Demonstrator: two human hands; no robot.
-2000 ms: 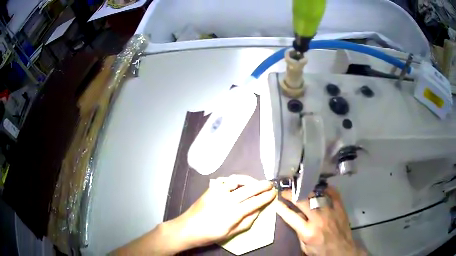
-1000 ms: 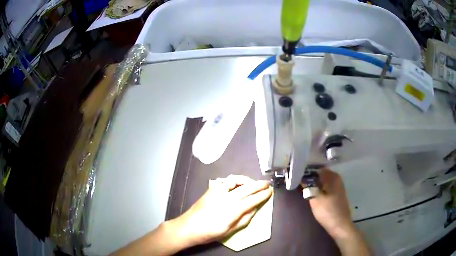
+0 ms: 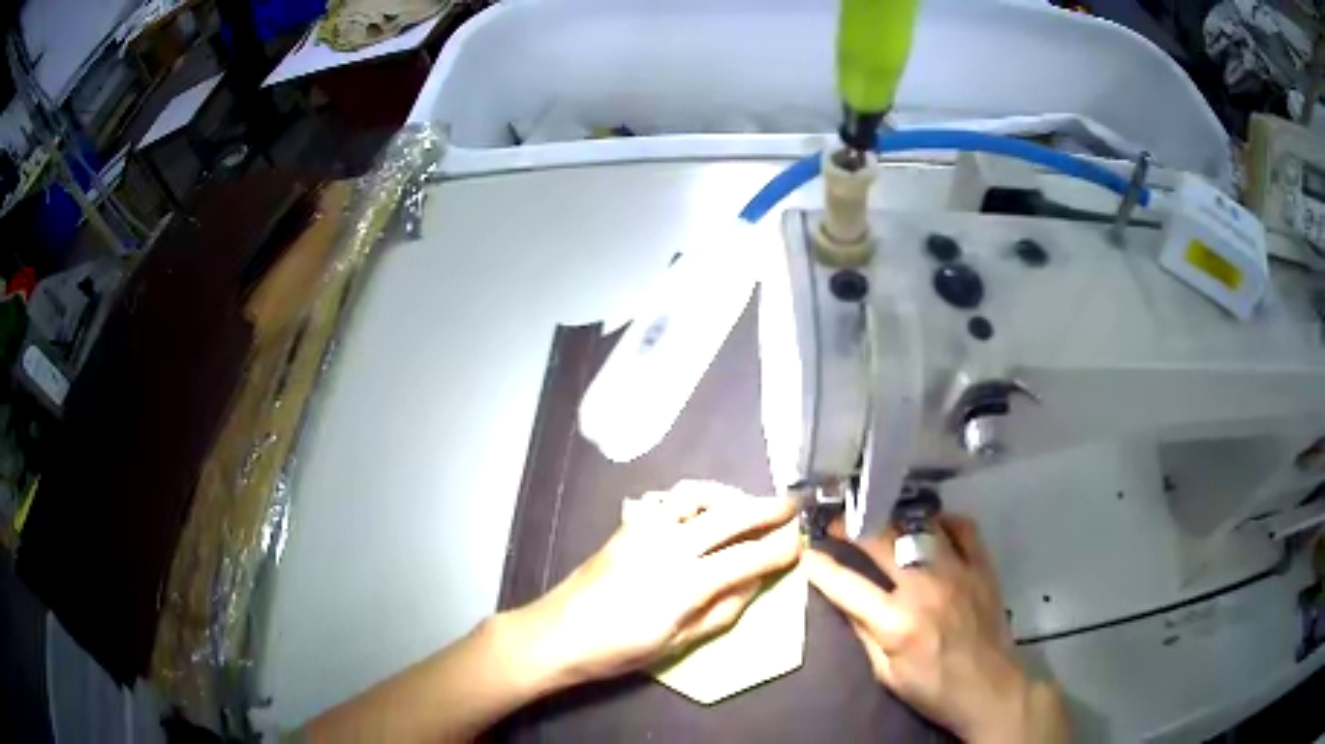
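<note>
A pale yellow patch pocket [image 3: 738, 657] lies on the dark brown garment panel [image 3: 560, 480], its pointed end towards me. My left hand [image 3: 669, 581] lies flat on the pocket, fingertips beside the presser foot [image 3: 823, 509]. My right hand [image 3: 930, 618] is on the right of the needle area, its index finger reaching to the pocket's right edge by the foot; its other fingers are partly hidden behind the metal parts of the sewing machine [image 3: 1046, 334]. The needle tip cannot be made out.
The glaring white lamp [image 3: 654, 364] hangs over the panel on a blue neck. A lime-green tool [image 3: 875, 58] stands above the cream post [image 3: 847, 211]. A white trough [image 3: 610, 73] is behind the table. Plastic-wrapped brown board [image 3: 276, 422] and dark cloth line the left side.
My right hand has moved from the metal knob by the needle back onto the panel, index finger extended to the pocket's edge. My left hand stays on the pocket. The view has shifted slightly.
</note>
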